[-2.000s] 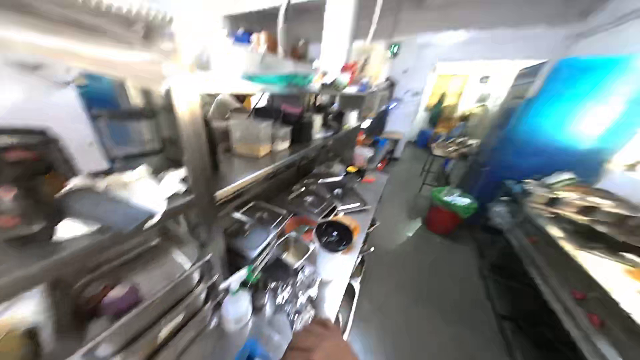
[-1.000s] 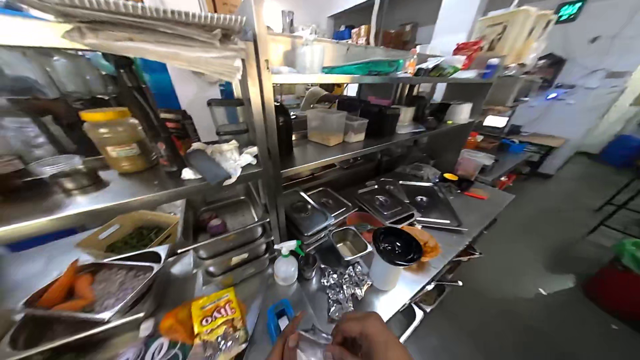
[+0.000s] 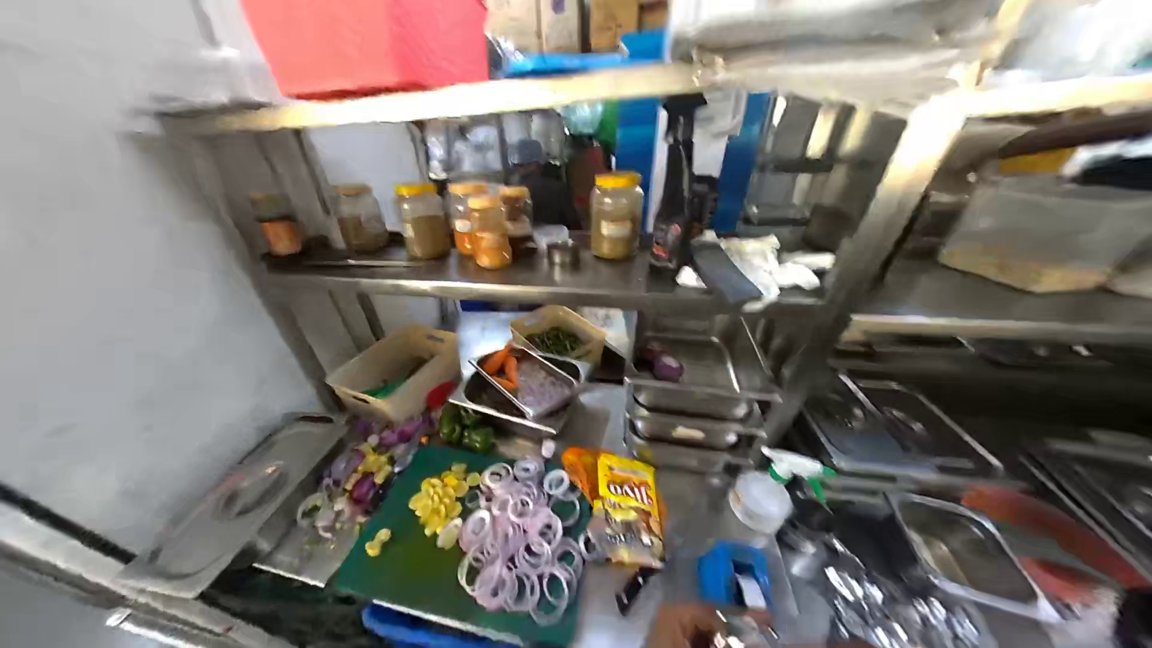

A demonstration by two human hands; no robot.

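Observation:
At the bottom edge, my left hand (image 3: 679, 623) is partly in view with its fingers at a small silvery item (image 3: 742, 627), blurred and cut off. Only a sliver of skin, seemingly my right hand (image 3: 837, 643), shows beside it. Just above the left hand stands a blue tape dispenser (image 3: 733, 576). Crumpled foil pieces (image 3: 891, 603) lie to the right. Left of the hands, a green cutting board (image 3: 405, 576) bears sliced onion rings (image 3: 522, 540) and yellow slices (image 3: 438, 504). A yellow food packet (image 3: 630, 508) lies beside the board, near a small black object (image 3: 636, 589).
A spray bottle (image 3: 760, 499) stands behind the dispenser. Stacked steel pans (image 3: 693, 405), a pan of carrots and chopped onion (image 3: 540, 387), plastic bins (image 3: 396, 369) and a steel lid (image 3: 238, 495) line the counter. Above runs a shelf (image 3: 468, 281) with spice jars (image 3: 616, 216).
The view has swung far to the left, from the aisle to the cutting board and spice shelf. Both hands were together on a small silvery item one second ago; now they are mostly cut off below.

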